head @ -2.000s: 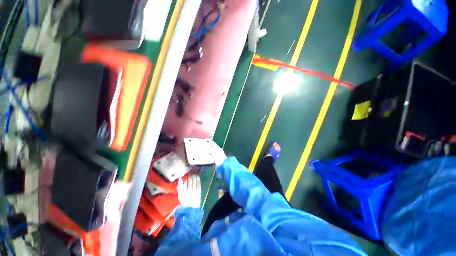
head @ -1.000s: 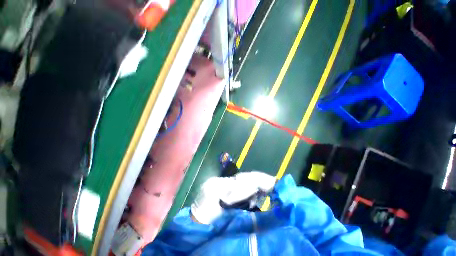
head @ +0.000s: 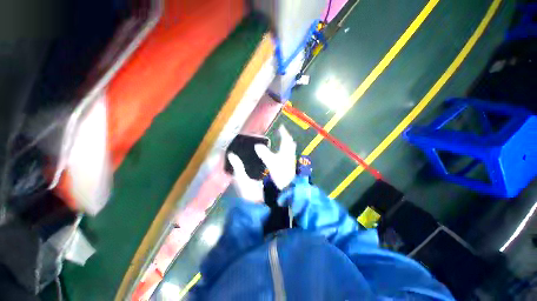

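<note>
My left hand [head: 247,181] and my right hand [head: 280,160], both in white gloves, are low in front of my body. They hold a black flat device unit [head: 246,154] between them, beside the edge of the lower pink shelf [head: 259,120]. The fingers spread over its near side. The unit's underside is hidden.
A rack shelf with a green surface [head: 171,126] and wooden-coloured edge is at left, with a blurred orange-red piece [head: 159,64] and a blurred white thing [head: 91,156]. A blue stool [head: 500,150] and black bin [head: 438,250] are at right. Red tape crosses the floor.
Two seconds ago my right hand held a white plate over orange-red pieces on the lower shelf. Now both hands hold a black unit. The view has shifted, and the upper shelf looks nearer.
</note>
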